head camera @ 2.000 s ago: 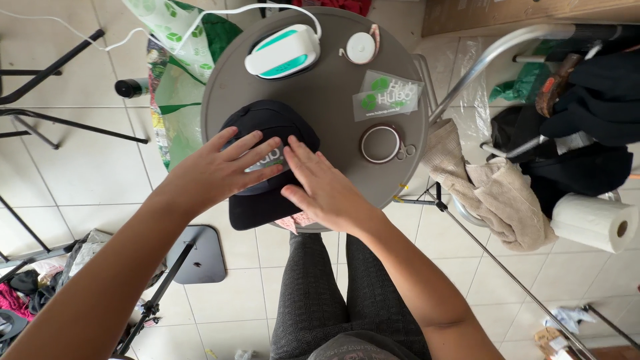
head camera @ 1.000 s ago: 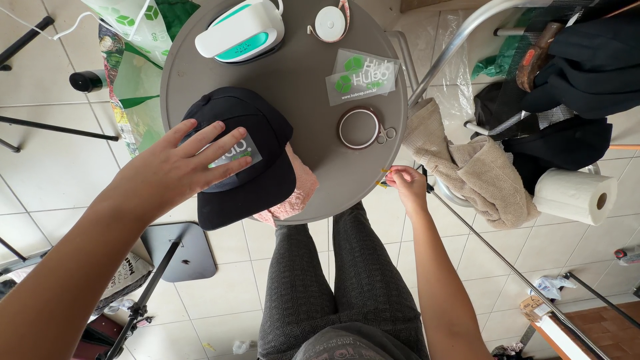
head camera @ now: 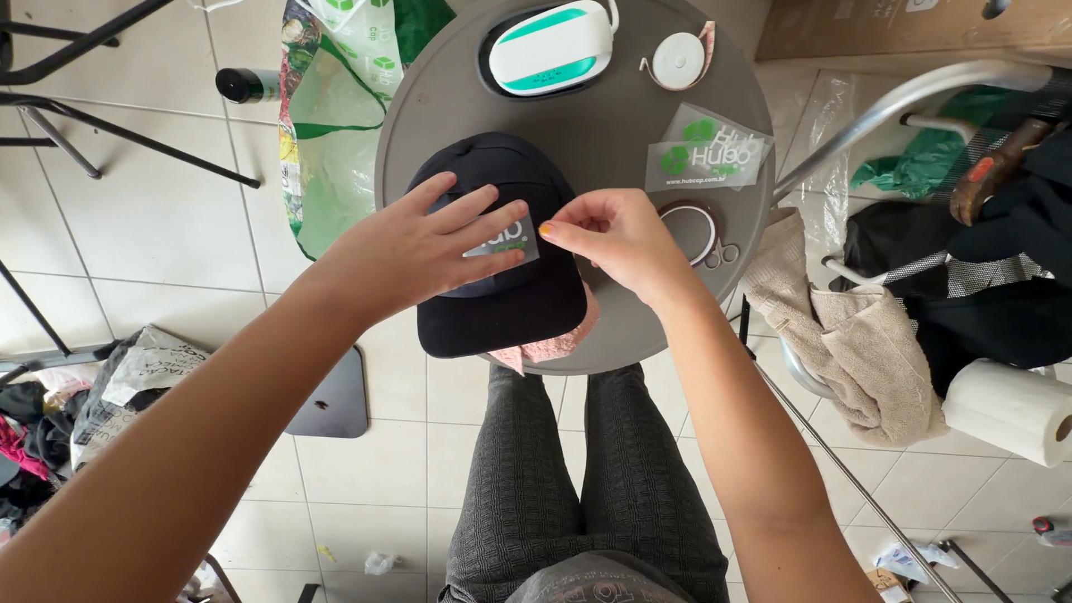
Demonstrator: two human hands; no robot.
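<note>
A dark baseball cap (head camera: pixel 511 310) lies on a round grey table (head camera: pixel 620 335), with a pink cloth (head camera: pixel 559 339) under it. Spread flat over the cap's front, my left hand (head camera: pixel 419 239) presses on a clear film transfer (head camera: pixel 523 239) with white and green print. My right hand (head camera: pixel 620 243) is beside the film's right edge, thumb and forefinger pinched; a small yellow-orange bit shows at the thumb tip, and whether it is tape cannot be told.
A white and teal heat press (head camera: pixel 551 48), tape measure (head camera: pixel 678 60), printed transfer films (head camera: pixel 703 159), tape roll (head camera: pixel 708 230) and small scissors (head camera: pixel 722 254) lie on the table. A beige towel (head camera: pixel 871 360) hangs at right; a plastic bag (head camera: pixel 335 159) stands left.
My right hand was over the cap, then at the table's right edge, and is now back beside the film. My left hand stays on the cap.
</note>
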